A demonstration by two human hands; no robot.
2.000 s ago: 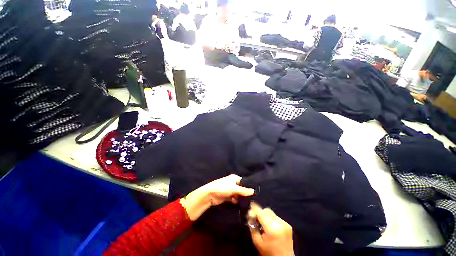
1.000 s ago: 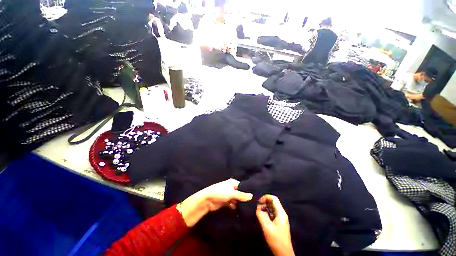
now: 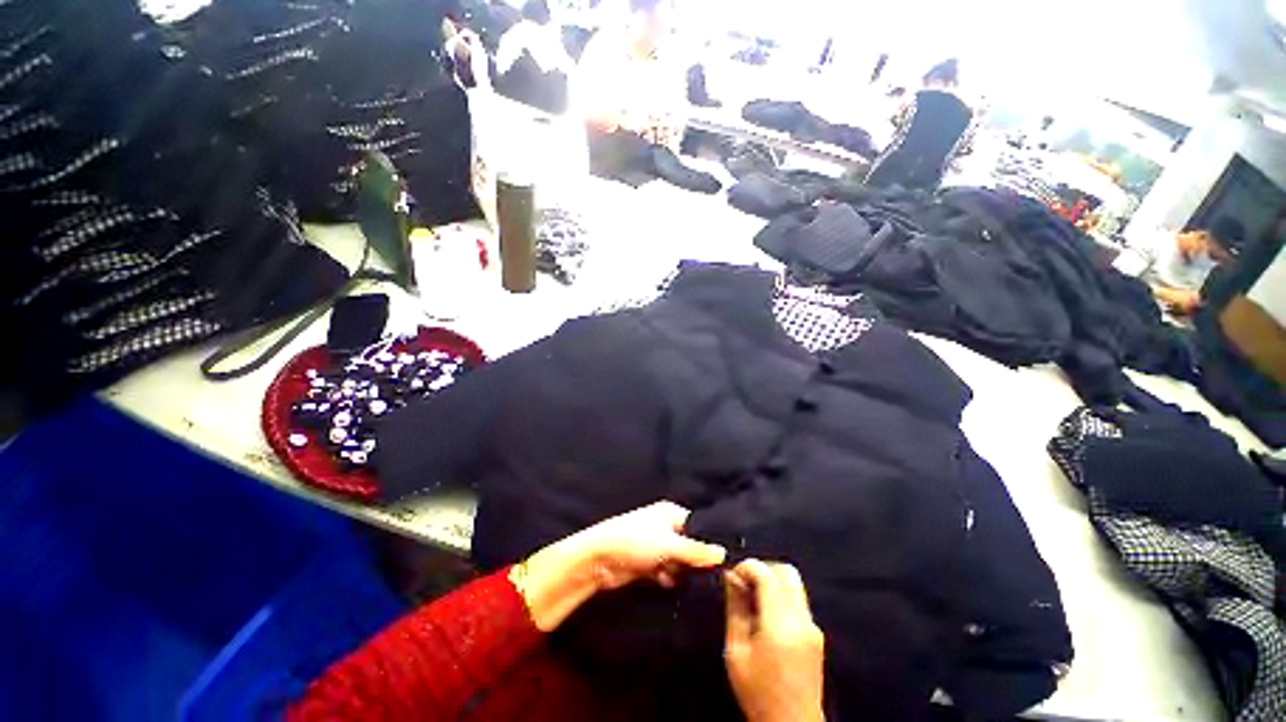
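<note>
A dark quilted jacket [image 3: 635, 409] lies spread in front of me, with checked lining [image 3: 821, 322] at its neck and small dark bumps down its front edge. My left hand [image 3: 628, 547] pinches the front edge at the lower middle. My right hand [image 3: 773, 638] is beside it, its fingertips touching the same edge near my left thumb. Whatever is between the right fingertips is too small to make out. A round red tray [image 3: 292, 449] of black and white buttons stands at the left table edge, next to the sleeve.
Tall jacket stacks [image 3: 113, 212] stand at left. A dark olive flask [image 3: 516, 234], a green bag [image 3: 382, 223] and a black phone [image 3: 358, 323] are behind the tray. A jacket heap [image 3: 973, 268], a folded jacket [image 3: 1156, 480] and a blue bin [image 3: 184, 564] also show. People are in the background.
My right hand was a little apart from the left one second ago; its fingertips are now back at the jacket edge beside my left hand. My left hand has kept its hold.
</note>
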